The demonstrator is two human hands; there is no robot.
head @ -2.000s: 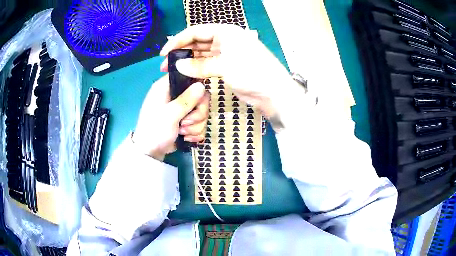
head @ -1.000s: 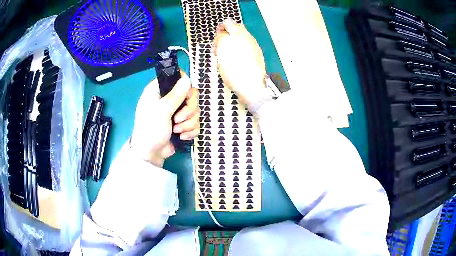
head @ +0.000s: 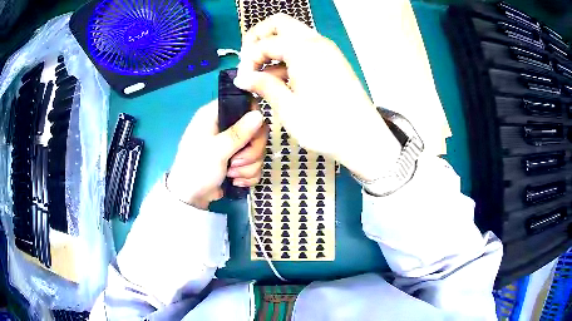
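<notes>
My left hand (head: 216, 147) grips a bundle of slim black parts (head: 232, 111), held upright above the bench, left of the pad sheet. My right hand (head: 295, 81) is at the top end of the bundle, thumb and fingertips bent together there. Whether a pad is between its fingertips cannot be told. The tan pad sheet (head: 294, 207) with rows of small black pads lies in the centre, partly hidden under both hands.
A desk fan (head: 139, 39) stands at upper left. Loose black parts (head: 123, 172) lie below it. Bagged stock (head: 41, 163) is at far left. Blank tan sheets (head: 401, 69) lie right of centre, a slotted foam tray (head: 486, 144) at right. A white cable (head: 258, 235) crosses the pad sheet.
My right hand has moved from over the pad sheet left to the top of the bundle. My left hand still holds the bundle, now slightly further right.
</notes>
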